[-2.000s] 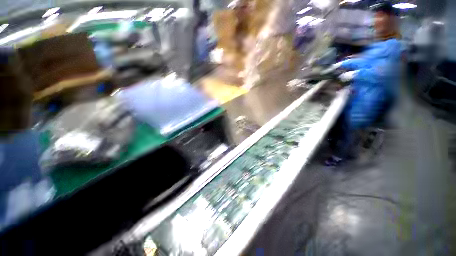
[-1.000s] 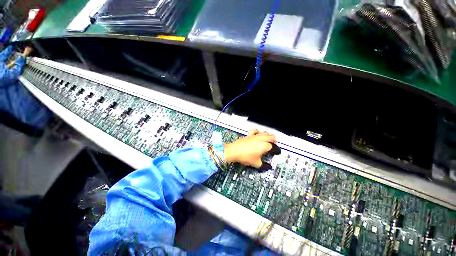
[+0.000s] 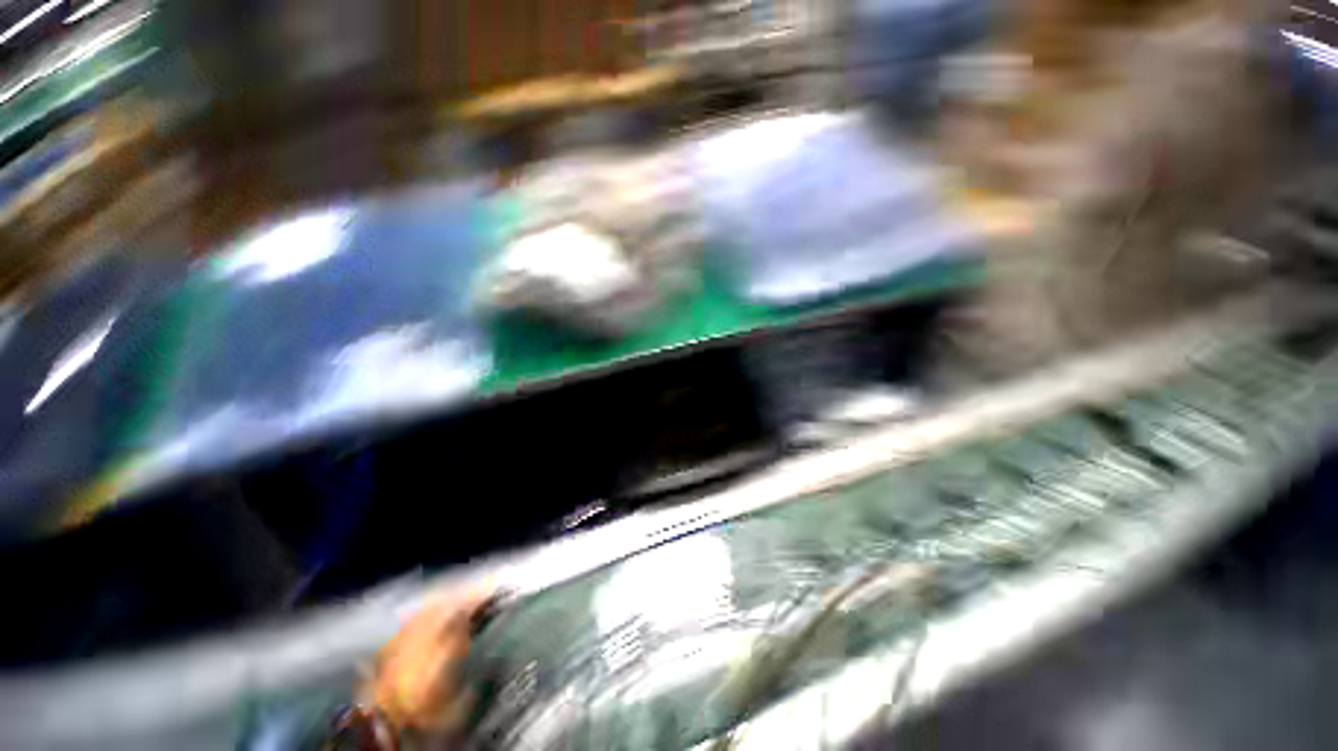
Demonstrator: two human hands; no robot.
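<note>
The view is strongly blurred. Green circuit boards (image 3: 1013, 492) lie in a long row between a pale far rail (image 3: 646, 543) and a pale near rail (image 3: 1013, 631). My left hand (image 3: 426, 668) is low in the left part of the view, over the boards by the far rail. A dark band shows at its wrist, cut by the bottom edge. A small dark patch is at its fingertips; I cannot tell whether it is a held part or shadow. My right hand is not in view.
A green-matted shelf (image 3: 697, 326) runs above and behind the line. It carries a crumpled clear bag (image 3: 587, 272), a pale flat sheet or tray (image 3: 822, 206) and a blue-grey wrapped stack (image 3: 345, 316). A dark space (image 3: 558, 440) lies under the shelf. Brown shapes stand behind.
The view has swung right along the line and blurred. My left hand now shows lower and further left in the picture, and the blue sleeve is mostly out of view.
</note>
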